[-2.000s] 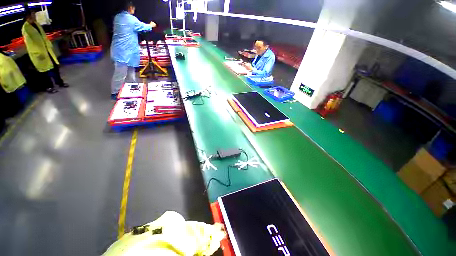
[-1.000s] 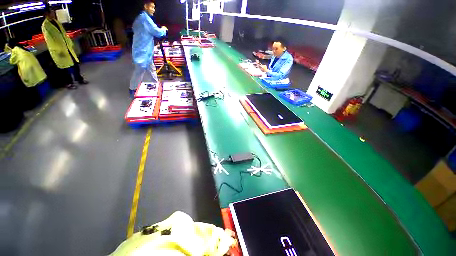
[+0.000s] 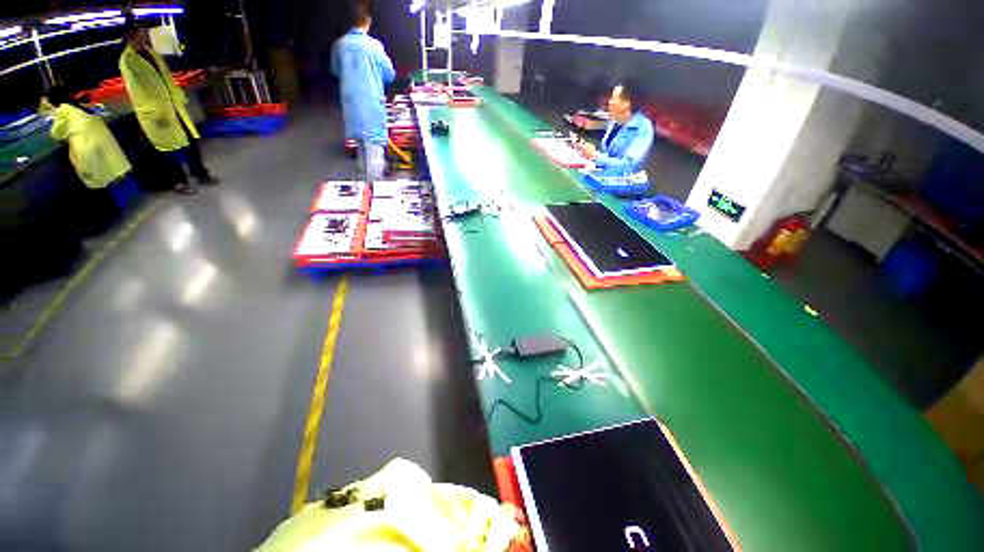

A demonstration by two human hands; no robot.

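An all-in-one unit (image 3: 620, 491) lies screen up at the bottom edge, on a red-orange pad (image 3: 511, 487). Its black screen shows part of a white logo, and its lower part is cut off. A yellow sleeve (image 3: 399, 512) reaches toward the pad's left side; no hand shows clearly at its end. My other hand is out of the picture. Beyond the unit, a black power adapter (image 3: 538, 346) with a thin black cord (image 3: 531, 415) is held to the bench by pale tape crosses (image 3: 581, 374).
A second unit (image 3: 610, 239) lies screen up on an orange pad farther along the green bench (image 3: 691, 356). A person in blue (image 3: 626, 142) sits beyond a blue bin (image 3: 663, 214). Stacked units (image 3: 370, 229) stand on the floor at left. Several other people are farther off.
The view has turned left, so the bench and units appear farther right. Less of the near unit's logo shows. The standing person in blue has turned away.
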